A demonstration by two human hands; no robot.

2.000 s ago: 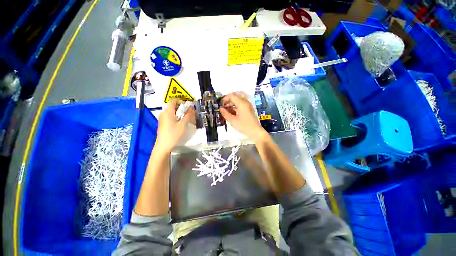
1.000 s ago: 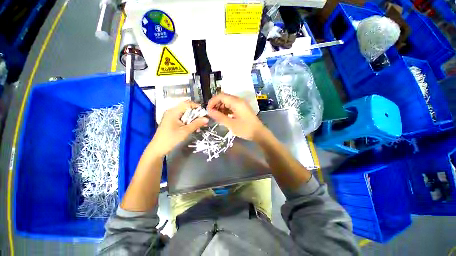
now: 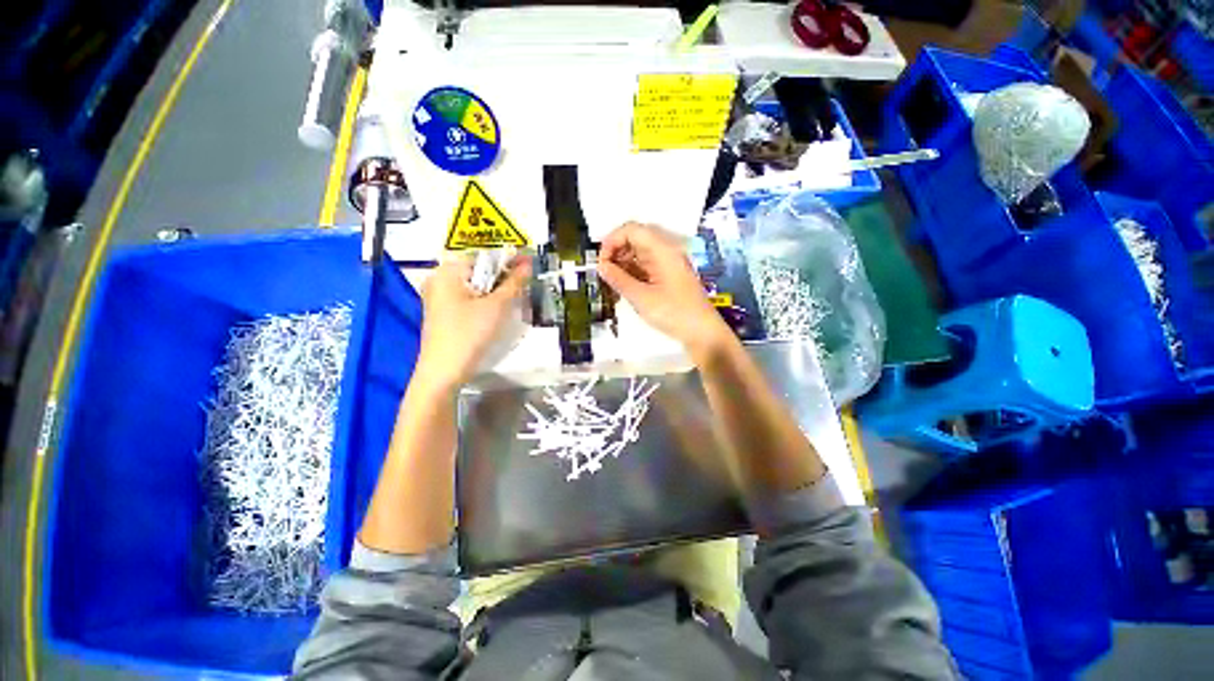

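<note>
The work fixture [image 3: 574, 286], a small dark and silver block with a black strip [image 3: 565, 200] running upright through it, sits between my hands. My left hand [image 3: 469, 309] is at its left side, closed around a bunch of white stick parts [image 3: 491, 270]. My right hand [image 3: 655, 282] is at its right side, fingertips pinching the end of one white stick [image 3: 582, 269] that lies across the fixture. A loose pile of white sticks [image 3: 586, 426] lies on the grey metal tray [image 3: 599, 506] below.
A blue tote [image 3: 147, 439] full of white sticks stands at left. A clear plastic bag [image 3: 852, 299] with white parts is at right, beside a blue stool [image 3: 1018, 353]. The white machine body [image 3: 559, 107] is ahead, with red-handled scissors [image 3: 831, 25] on a ledge behind.
One second ago both hands were together below the fixture, over the pile. Now they are apart on either side of the fixture, with a stick across it. The camera view has also shifted.
</note>
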